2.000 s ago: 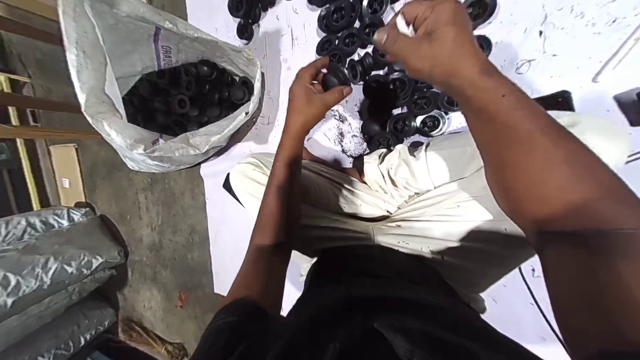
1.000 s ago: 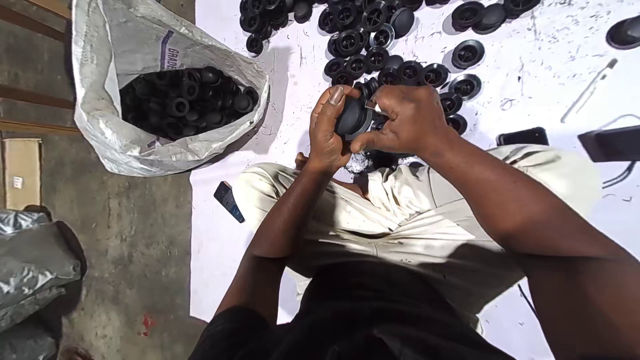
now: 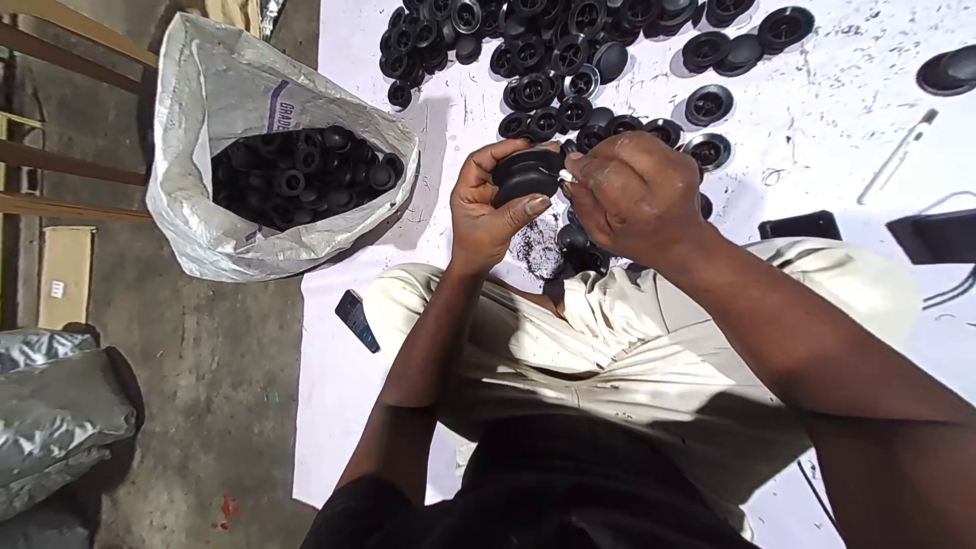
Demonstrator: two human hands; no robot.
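Observation:
My left hand (image 3: 488, 210) grips a round black plastic part (image 3: 528, 174) by its edges, thumb at the near side. Close against its right side, my right hand (image 3: 637, 194) pinches a small tool with a white piece (image 3: 566, 176) showing between the fingers; the rest of it is hidden. Beyond both hands lies a heap of black round parts (image 3: 570, 55), many with spoked insides facing up. More black parts (image 3: 573, 238) lie under my right hand, beside a patch of black shavings (image 3: 540, 248).
A white woven sack (image 3: 183, 175) of black parts (image 3: 293, 183) stands at left. On the white sheet (image 3: 335, 427) lie a phone-like object (image 3: 357, 320), a black case (image 3: 799, 226), a thin tool (image 3: 898, 156) and a dark flat object (image 3: 934, 235). Grey bags (image 3: 61, 419) lie lower left.
Two seconds ago my hands were apart, the right one raised over the heap; now they are together at the black part. The view has shifted.

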